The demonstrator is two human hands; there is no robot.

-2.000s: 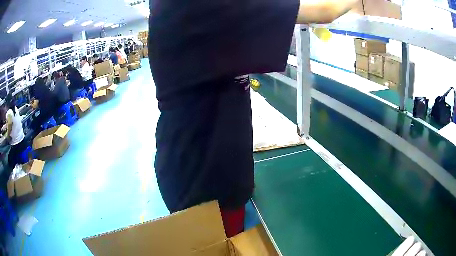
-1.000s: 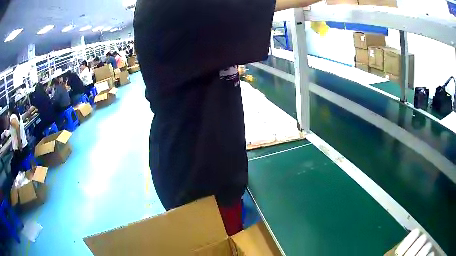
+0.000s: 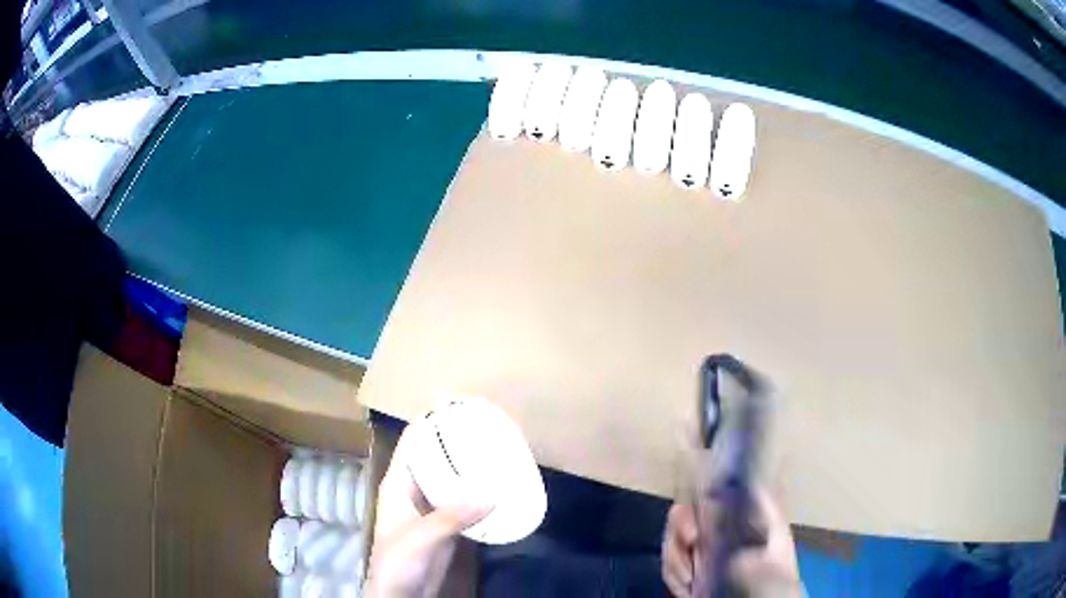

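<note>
My left hand [image 3: 412, 549] holds two white plastic shells [image 3: 497, 467] pressed together, a dark seam between them, above the cardboard sheet's near left edge. My right hand [image 3: 760, 551] grips a dark, blurred tool-like object [image 3: 731, 467] with a loop at its top end, over the sheet's near edge; what it is I cannot tell. Several white shells [image 3: 655, 129] stand on edge in one row at the far side of the brown cardboard sheet [image 3: 865, 304]. Some have small dark marks at the near end.
An open carton [image 3: 251, 409] with rows of white shells [image 3: 325, 488] inside stands low at the left. The green worktop [image 3: 292, 199] has a pale metal edge. White wrapped items [image 3: 94, 146] lie at the far left. A person in dark clothing [image 3: 53, 275] stands at the left edge.
The view has swung down and to the right, from the hall to the worktop. Both my hands have come into view, holding shells and the dark object. The shell row shows in full.
</note>
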